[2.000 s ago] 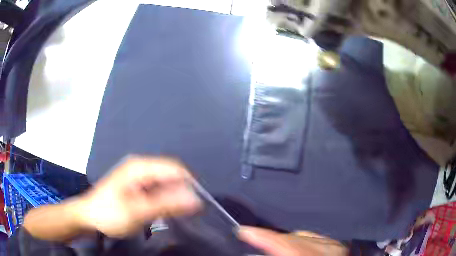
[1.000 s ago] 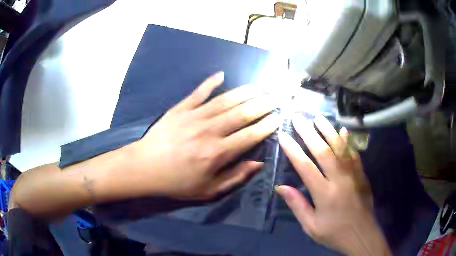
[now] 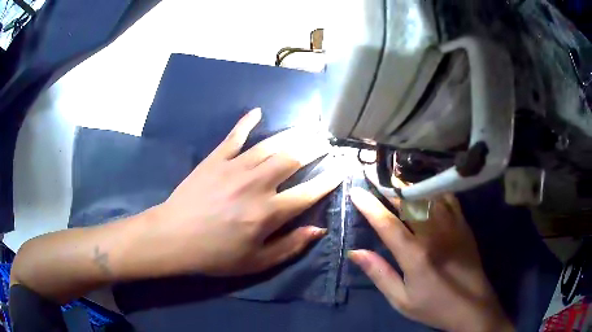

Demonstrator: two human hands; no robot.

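Note:
A navy garment panel lies under the sewing machine head. A narrow welt strip with a pale edge runs up the panel towards the needle area, which lamp glare washes out. My left hand lies flat on the cloth left of the strip, fingers spread, fingertips in the glare. My right hand rests on the cloth right of the strip, its upper fingers partly hidden behind the machine's pale curved guard. A thinner dark cloth piece lies spread left of my left hand.
Dark cloth lies along the far left of the white table. A blue basket shows at the lower left. At the lower right are black handles and part of a red basket. A thin metal part stands behind the panel.
Both hands came onto the panel from the front, and it went under the machine head. In the last second the head has shifted left in view, and the left cloth piece has spread out flatter.

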